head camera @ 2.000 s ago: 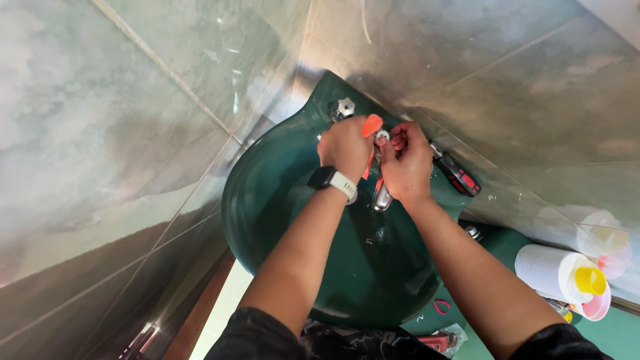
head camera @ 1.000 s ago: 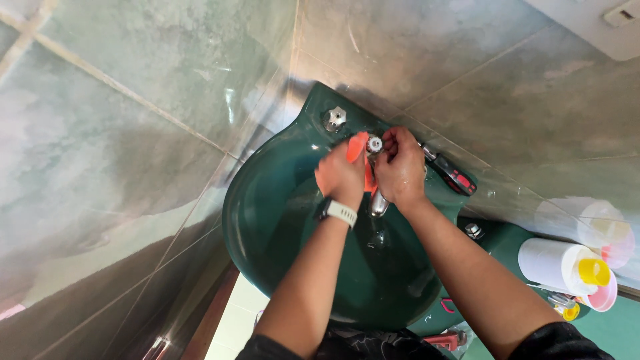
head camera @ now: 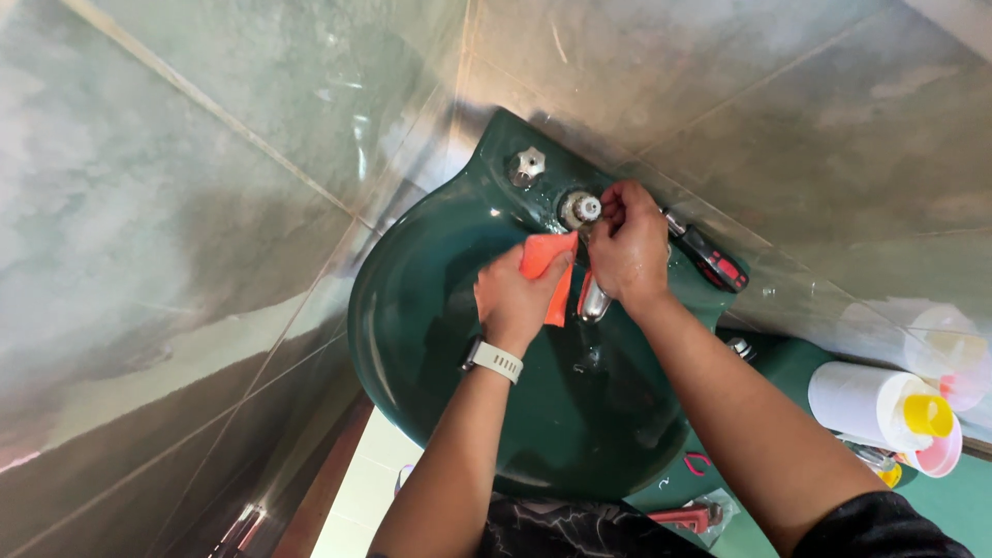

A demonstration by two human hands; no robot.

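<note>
My left hand holds a folded orange cloth above the dark green washbasin, just left of the chrome spout. Beside the exposed tap valve, which has a white splined top and no handle on it, is my right hand. Its fingers are curled, and whether they pinch something cannot be seen. A star-shaped tap handle sits on the valve at the basin's back left corner. A black and red screwdriver lies on the rim, right of my right hand.
Tiled walls meet behind the basin. Right of it, a white cylindrical container, a yellow cap and a pink tub stand on a green surface. A red pipe wrench and a small pink loop lie nearer me.
My left hand has moved down and away from the valve with the orange cloth, leaving the valve in plain sight. My right hand remains beside the valve.
</note>
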